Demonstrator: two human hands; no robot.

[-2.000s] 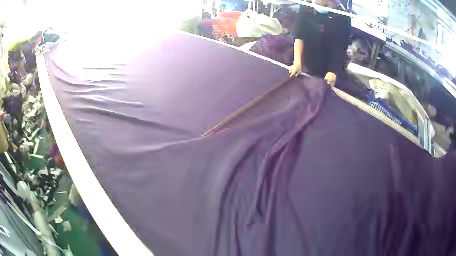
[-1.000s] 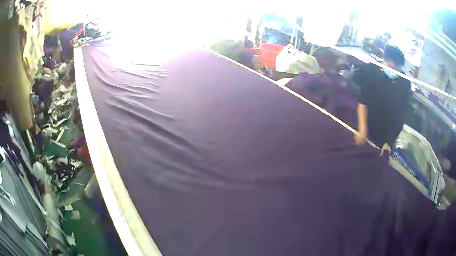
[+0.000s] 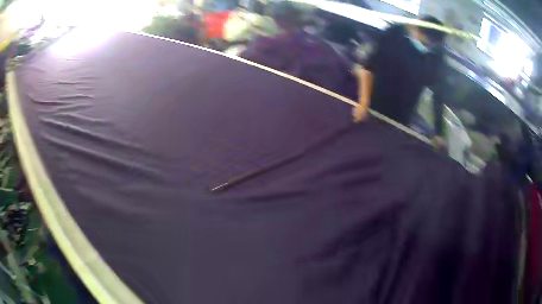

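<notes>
A wide dark purple fabric (image 3: 238, 130) covers the long table and fills most of the view. It has long wrinkles at the left and soft folds at the lower right. A thin brown stick (image 3: 258, 171) lies slantwise on the fabric. Its far end is at the hand (image 3: 360, 113) of a person across the table; its near end points towards the middle of the fabric. Neither my left hand nor my right hand is in the picture.
A person in dark clothes (image 3: 398, 74) leans over the table's far edge. The table's pale near edge (image 3: 50, 219) curves down the left side. Scraps (image 3: 15, 222) lie on the green floor beyond it. A red item (image 3: 217, 25) and purple cloth (image 3: 297, 56) are behind the far edge.
My view has turned to the right since a second ago. The stick, not visible then, shows on the fabric again. The bunched folds seen two seconds ago now look flatter.
</notes>
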